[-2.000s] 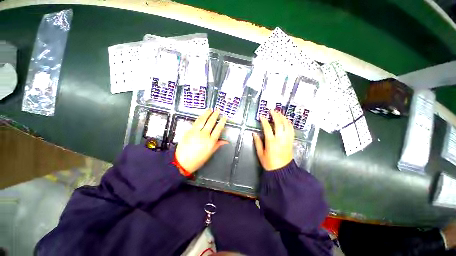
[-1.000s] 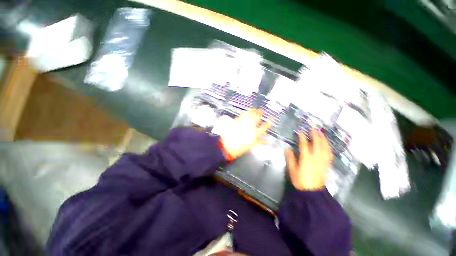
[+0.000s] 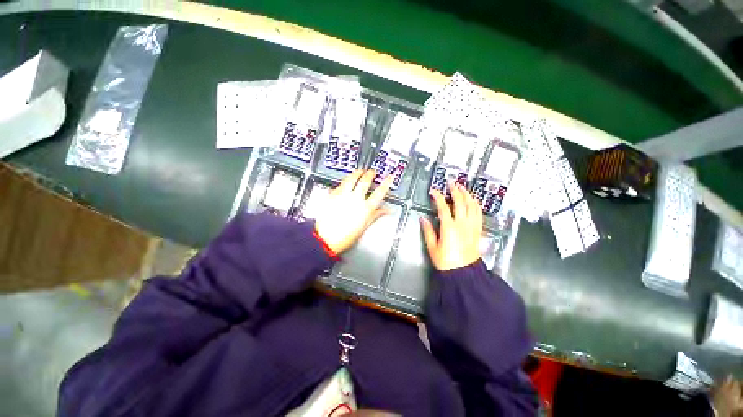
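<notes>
A clear blister tray (image 3: 358,273) lies in front of me. Its back row holds several keypad phones, such as one at the left (image 3: 303,122) and one at the right (image 3: 497,175). The front row shows dark phones at its left end (image 3: 279,192), partly hidden by my sleeve and hand. My left hand (image 3: 350,213) rests flat over the tray's middle, fingertips near the keys of a middle phone (image 3: 394,155). My right hand (image 3: 458,230) lies with fingers spread, fingertips at the keys of another phone (image 3: 453,155). Neither hand visibly grasps anything.
White sticker sheets (image 3: 244,114) fan out behind the tray, with a cut sheet strip (image 3: 573,228) at right. A dark block (image 3: 621,171) and bagged sheet packs (image 3: 672,232) lie further right. An empty plastic bag (image 3: 114,102) and white carton (image 3: 37,102) are left. A person's hand (image 3: 727,397) shows lower right.
The view swung left and partly back, bringing the white carton into the frame. Both hands stay over the tray in much the same place. Another person's hand now shows at lower right.
</notes>
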